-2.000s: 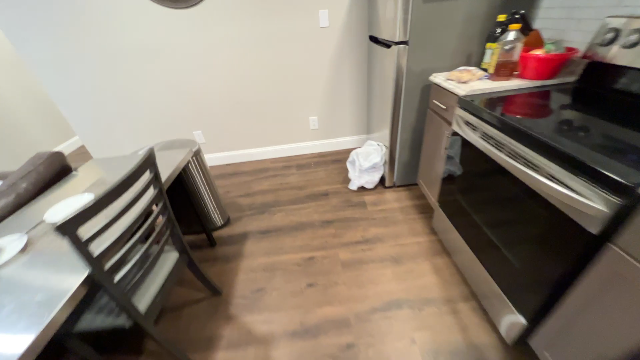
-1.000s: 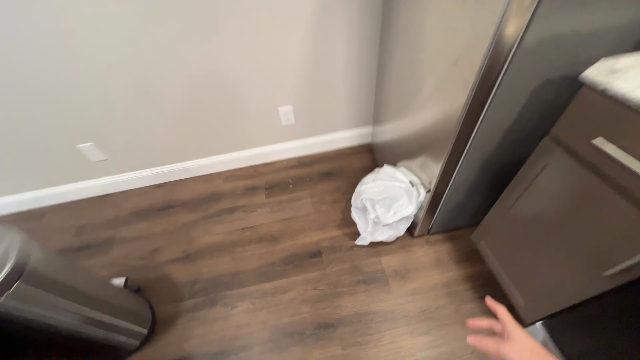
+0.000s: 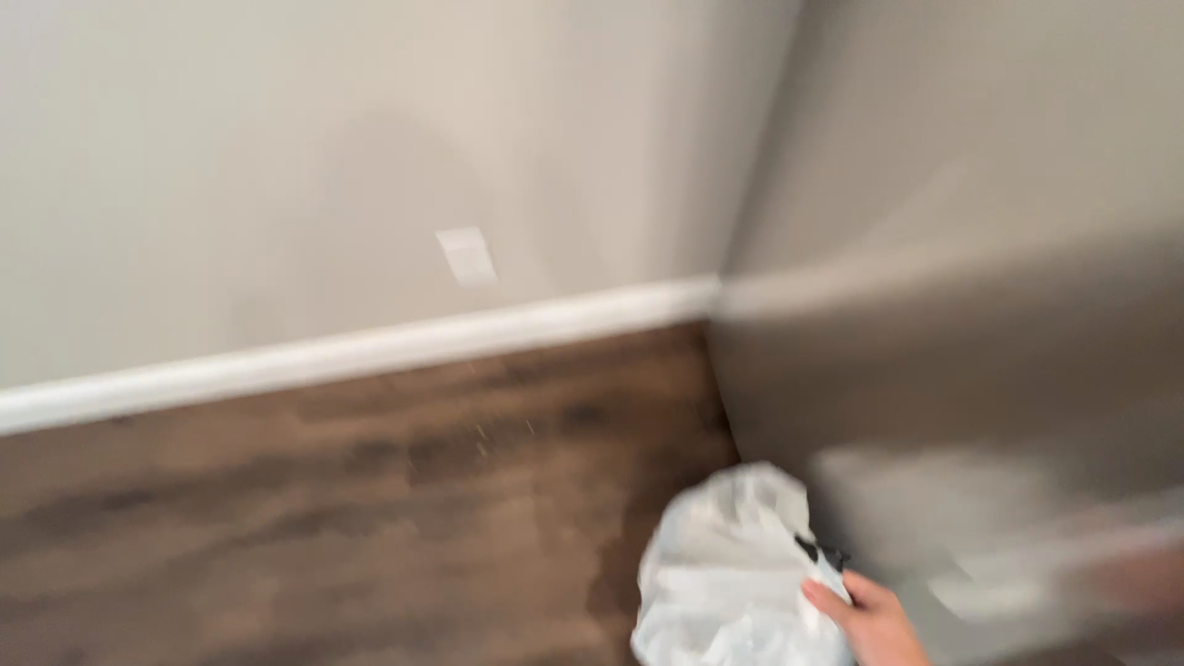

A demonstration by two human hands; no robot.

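My right hand (image 3: 869,618) comes in at the lower right edge, its thumb and fingers closed on the upper edge of a white plastic bag (image 3: 735,573). A small black piece shows at the bag just above the fingers. The bag is full and crumpled, beside the stainless steel refrigerator (image 3: 962,351), whose surface carries a blurred reflection of it. Whether the bag's bottom touches the floor is out of frame. My left hand is not in view.
A dark wood-plank floor (image 3: 324,518) meets a white baseboard (image 3: 370,356) along the grey wall. A white outlet plate (image 3: 467,256) is on that wall. Small light bits lie on the floor near the corner.
My right hand, a second ago open and apart from the bag, now grips it. The view has moved closer to the wall and refrigerator.
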